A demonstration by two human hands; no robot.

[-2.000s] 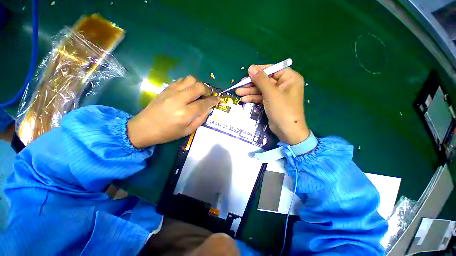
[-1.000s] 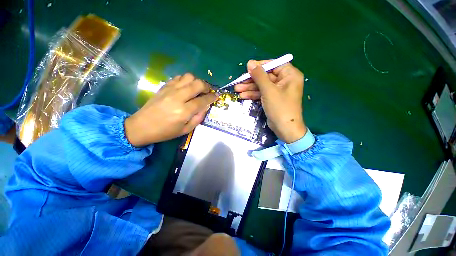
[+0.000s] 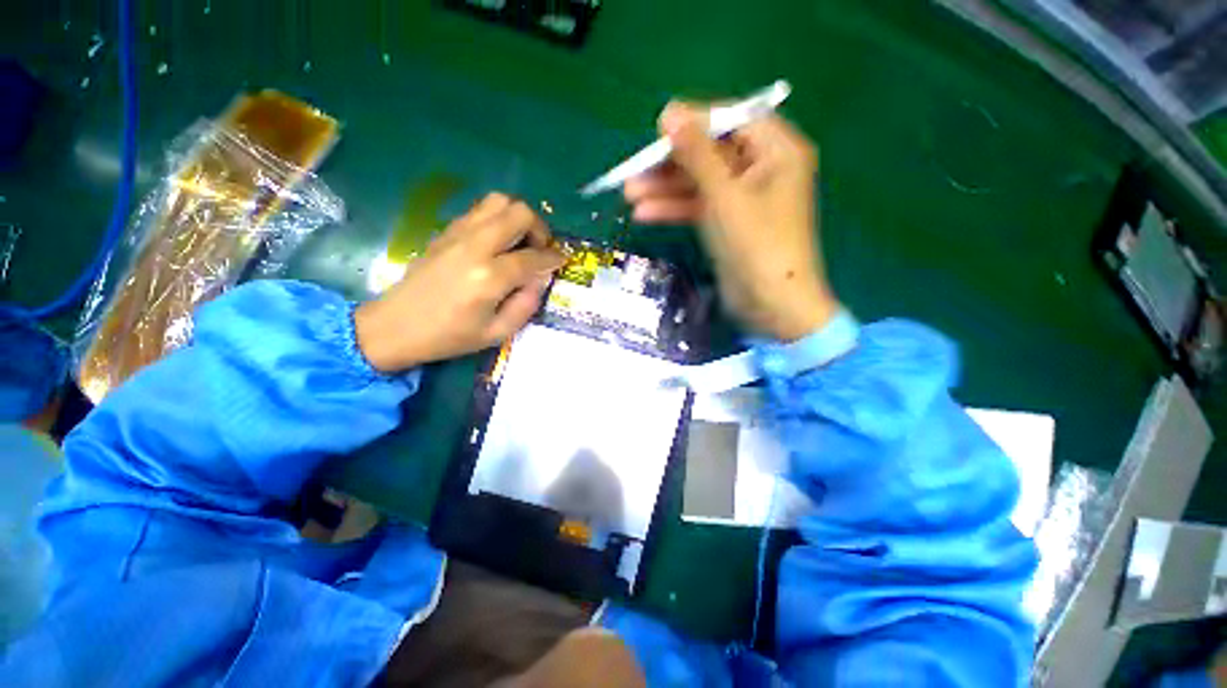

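The tablet screen assembly (image 3: 581,427) lies in front of me, its board end away from me. Amber-gold patches show on the mainboard (image 3: 612,289). My left hand (image 3: 464,285) rests at the tablet's top left corner, thumb and fingertips together at the board; whether they pinch a small piece is hidden. My right hand (image 3: 744,202) is slightly blurred and raised beyond the board's top right. It holds the white tweezers (image 3: 727,118), their tip pointing left and clear of the board.
Amber Kapton sheets in a crinkled bag (image 3: 202,242) lie at left, beside a blue cable (image 3: 128,175). A liner sheet with a grey piece (image 3: 713,468) lies right of the tablet. Grey card sheets (image 3: 1124,531), a crumpled clear bag (image 3: 1072,518) and another tablet (image 3: 1160,276) are at far right.
My right hand and the tweezers have lifted up and away from the board. My left hand stays at the tablet corner. A dark unit now shows at the top edge as the view shifted.
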